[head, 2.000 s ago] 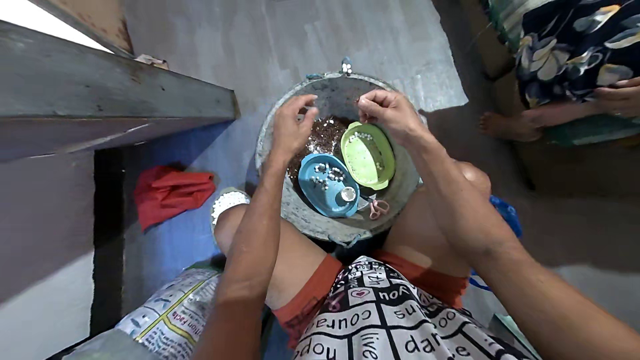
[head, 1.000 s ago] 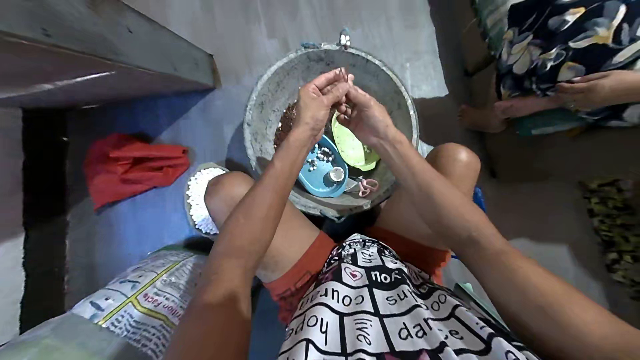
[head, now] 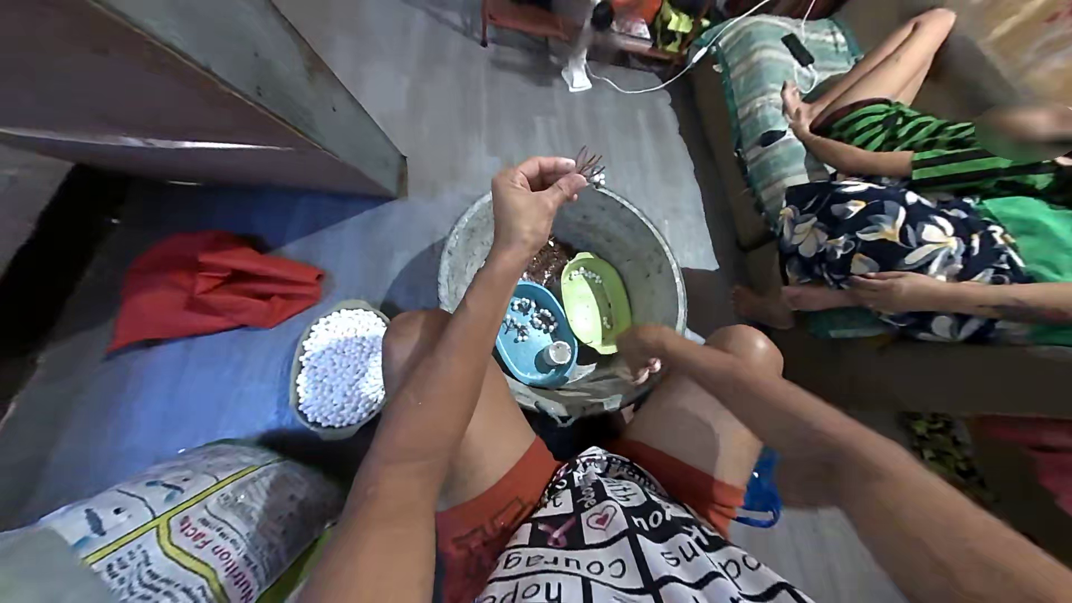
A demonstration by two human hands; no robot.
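Observation:
My left hand (head: 536, 197) pinches a small bunch of thin dark stems or wires (head: 589, 166) above the far rim of a large round tub (head: 670, 276). My right hand (head: 649, 347), blurred, is low at the tub's near right side, beside the green tray; a pale pink thing shows at its fingers, and its grip is unclear. Inside the tub, a blue plastic tray (head: 536, 373) holds small dark-and-white pieces and a small round container (head: 557, 353). Next to it is a light green plastic tray (head: 596, 306) with white bits. Loose brown material (head: 548, 261) lies behind them.
A bowl of white pellets (head: 342, 368) stands left of my knee, near a red cloth (head: 213, 289). A printed sack (head: 201, 519) is at lower left, a grey panel (head: 335, 109) at upper left. People sit at right on a couch; a white cable (head: 636, 90) crosses the floor.
My hands were together above the tub one second ago. My right hand has since moved down to the tub's near right side; my left stays raised with the bunch. The view has shifted.

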